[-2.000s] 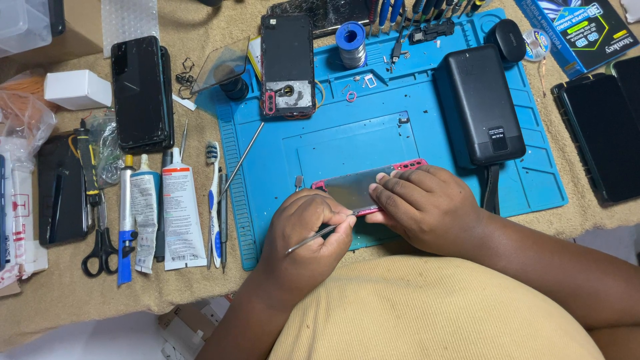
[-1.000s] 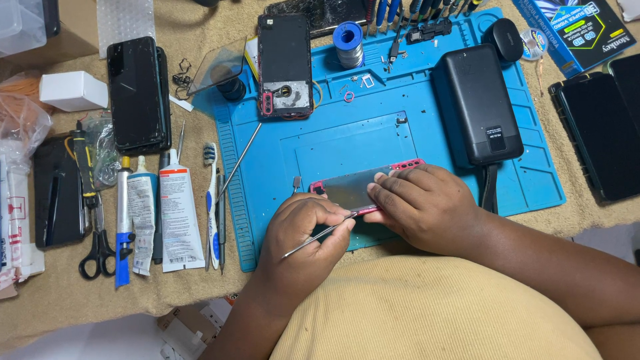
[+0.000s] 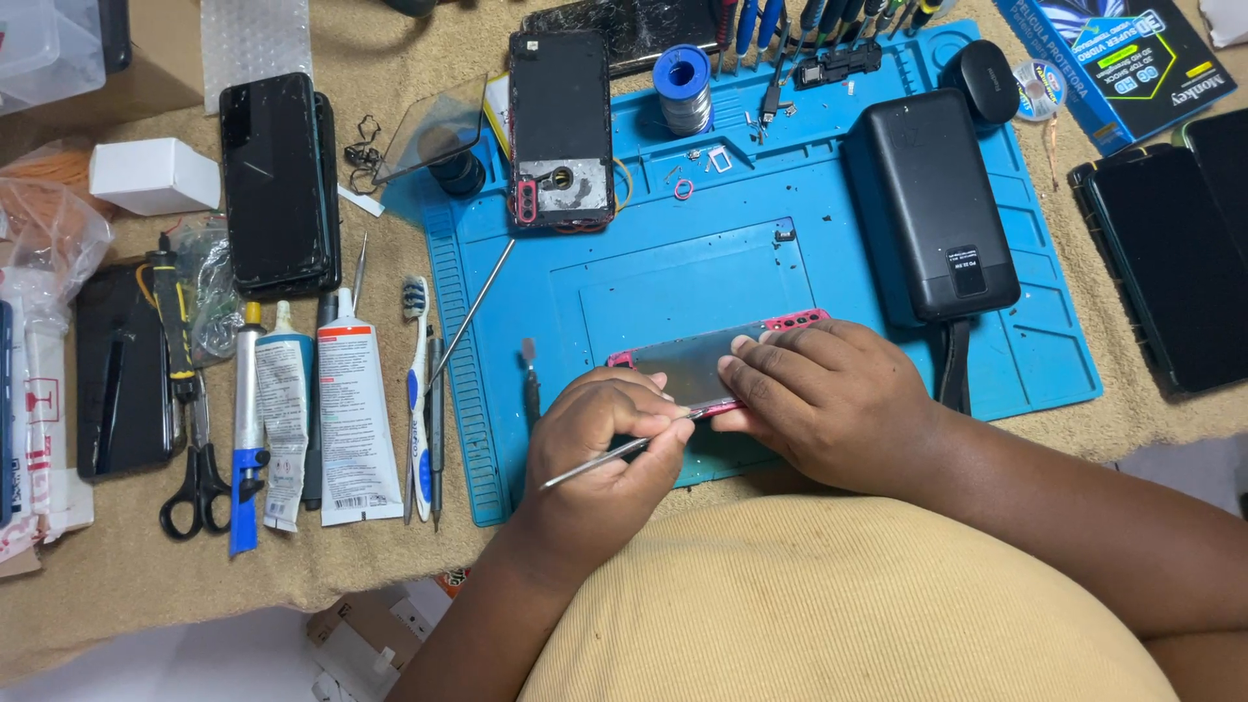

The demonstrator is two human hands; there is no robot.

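A phone frame with pink edges and a grey metal plate (image 3: 682,365) lies near the front edge of the blue silicone repair mat (image 3: 673,258). My left hand (image 3: 614,439) grips a thin metal tool (image 3: 597,462), its tip touching the frame's near pink edge. Over the frame's right part rests my right hand (image 3: 829,395), with fingers on the plate and the thumb at the near edge, holding it. Just beyond my left hand lies a small spatula-tipped tool (image 3: 529,375), its lower end hidden by the hand.
A black power bank (image 3: 931,205) stands right of my right hand. Farther back are an opened phone (image 3: 561,127), a solder spool (image 3: 683,90) and several screwdrivers (image 3: 770,24). At left lie a toothbrush (image 3: 417,390), glue tubes (image 3: 356,419), scissors (image 3: 198,487) and stacked phones (image 3: 276,185).
The thin tool in my left hand has swung slightly in its angle against the frame's near edge. My right hand has stayed on the frame.
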